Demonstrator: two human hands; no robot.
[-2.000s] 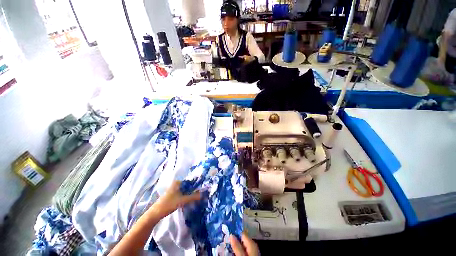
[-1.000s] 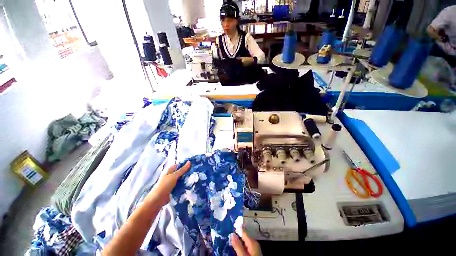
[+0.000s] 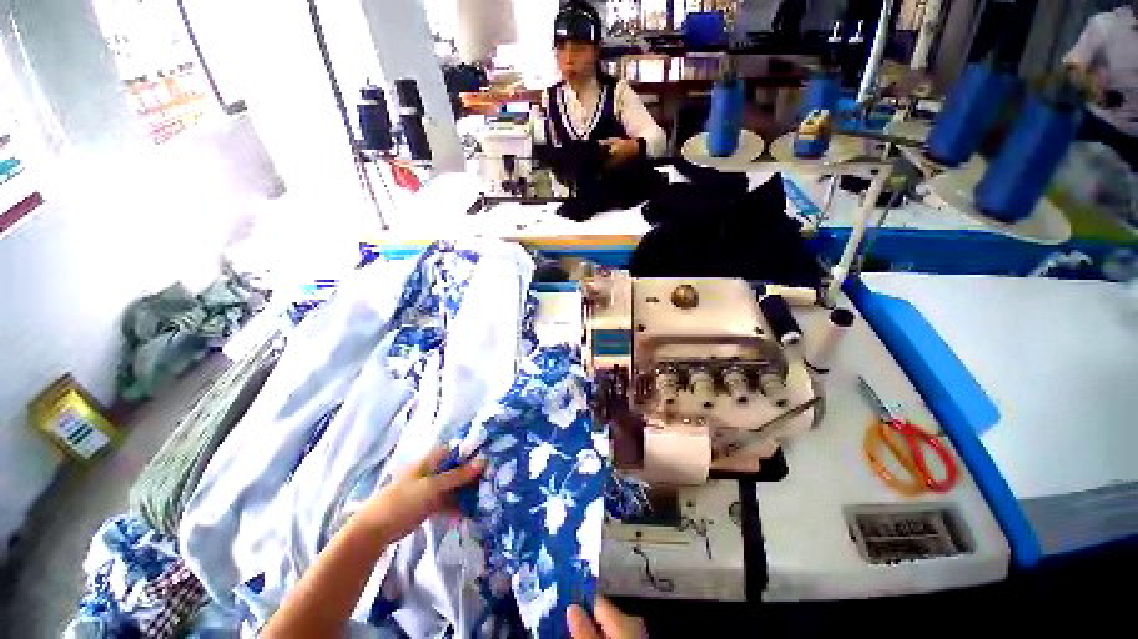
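Note:
A blue floral panel with white flowers point(image 3: 543, 468) lies along the left side of the cream-white overlock machine point(image 3: 699, 331). Its far end is at the needle area, where the presser foot is too small to tell. My left hand point(image 3: 424, 493) holds the panel's left edge, fingers partly over the cloth. My right hand point(image 3: 607, 620), cut off by the bottom edge, pinches the panel's near right edge. Thread tails point(image 3: 655, 568) lie on the table right of the panel.
Pale and floral pieces point(image 3: 312, 412) are heaped on the left. Orange-red scissors point(image 3: 909, 449) and a metal tray point(image 3: 909, 533) are right of the machine. Black fabric point(image 3: 724, 231) lies behind it. A person sits opposite; another stands far right. Blue thread cones point(image 3: 1026, 156) stand at the back right.
Since one second ago, the panel's far part has shifted away toward the needle area and lies flatter. My left hand has moved slightly nearer to me. The person opposite has moved the black cloth.

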